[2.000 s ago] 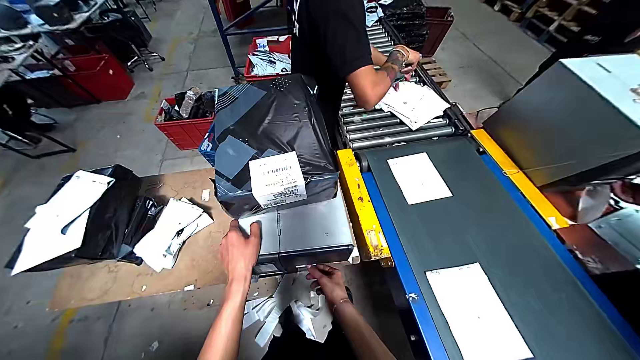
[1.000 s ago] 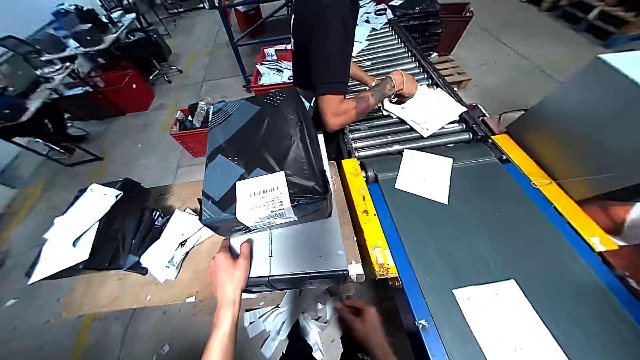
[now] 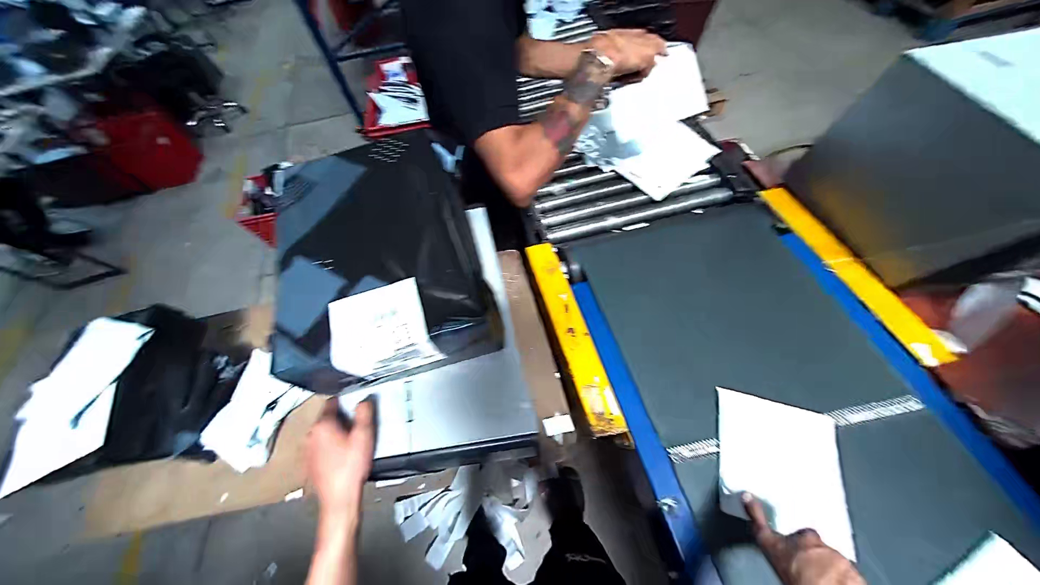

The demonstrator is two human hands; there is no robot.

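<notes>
My left hand (image 3: 341,455) rests at the front left corner of a grey box (image 3: 455,406), its thumb on the top. A large parcel in black plastic (image 3: 374,236) with a white label (image 3: 382,325) lies on that box. On the dark conveyor belt (image 3: 715,301), my right hand (image 3: 792,540) touches the lower edge of a white sheet or flat envelope (image 3: 780,463); whether the fingers grip it cannot be told. Another white flat item (image 3: 995,565) shows at the bottom right corner.
A co-worker's tattooed arm (image 3: 561,122) reaches over white papers (image 3: 658,122) on the roller conveyor (image 3: 601,203). A yellow rail (image 3: 577,349) edges the belt. Black packages (image 3: 171,390) and papers lie on cardboard at left. A large grey box (image 3: 934,162) stands at right.
My right hand has moved right, from beside the grey box to the white sheet on the belt. My left hand has stayed at the box. The co-worker's hand has shifted over the papers.
</notes>
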